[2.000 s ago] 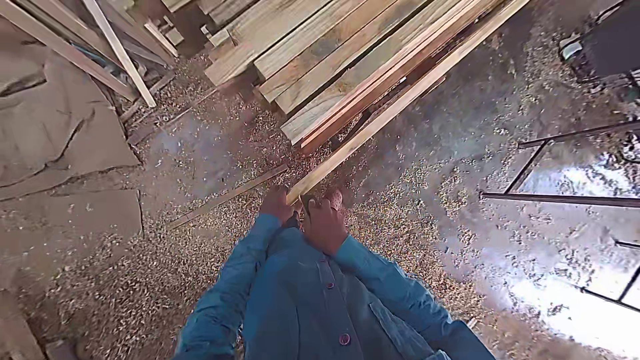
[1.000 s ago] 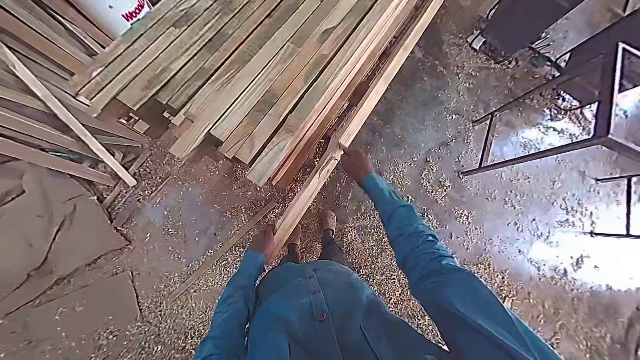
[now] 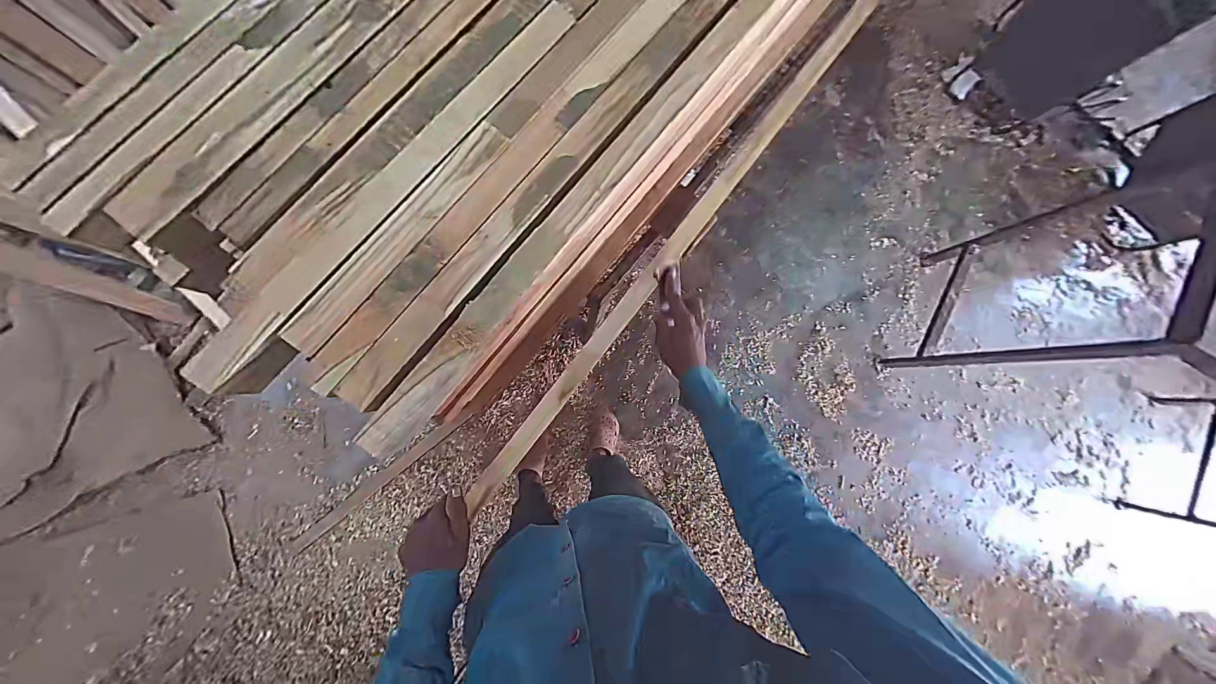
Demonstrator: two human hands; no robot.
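Note:
A long narrow wooden board (image 3: 579,366) runs diagonally from bottom center to the top right, beside the outer edge of a stack of wooden planks (image 3: 399,218). My left hand (image 3: 437,537) grips the board's near end, the fingers closed around it. Farther up, my right hand (image 3: 680,328) is at the board's right edge, fingertips against the wood; its thumb and palm side are partly hidden. The board's far end runs out of view at the top.
A thin wooden strip (image 3: 370,489) lies on the shaving-covered floor left of my feet. Brown sheeting (image 3: 104,427) spreads at the left. Dark metal frames (image 3: 1035,356) stand at the right, beside a bright patch of floor. More timber (image 3: 57,38) is at the upper left.
Two seconds ago both hands were together at the board's near end. My right hand has since moved up along the board, while my left remains at the end. The view has shifted.

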